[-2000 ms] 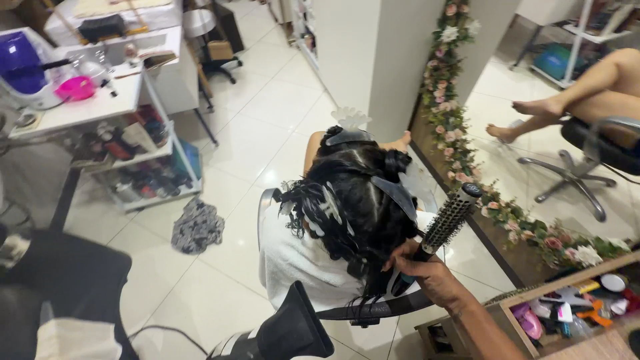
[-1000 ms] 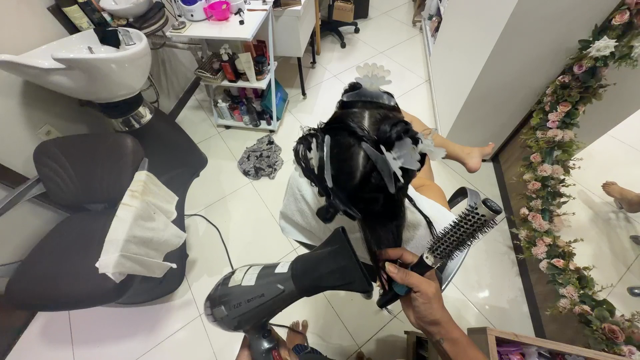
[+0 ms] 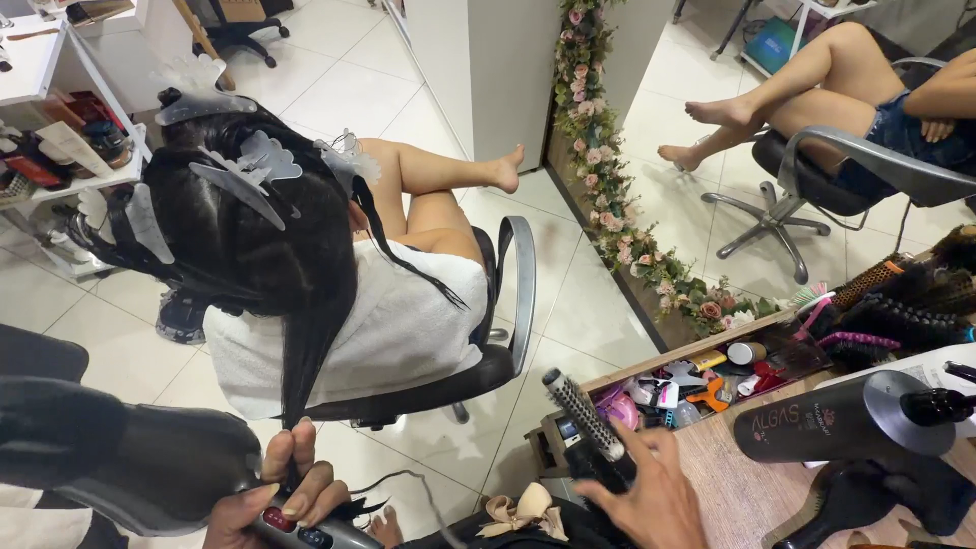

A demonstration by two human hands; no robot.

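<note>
A seated person with dark hair sectioned by translucent clips has a white towel over the shoulders. My left hand holds the hair dryer by its handle, and its fingertips pinch the end of a straight lock. At the lower right my right hand is beside a round brush, thumb and forefinger spread; another dark object lies below the brush. Whether the fingers grip the brush is not clear.
An open drawer holds clips and small items. On the wooden counter are a large dark bottle, a black paddle-shaped item and several brushes. A flower-trimmed mirror stands ahead; a chair armrest is nearby.
My right hand has left the hair and moved right, towards the drawer. My left hand, with the dryer, now pinches the lock's end. The view has swung right.
</note>
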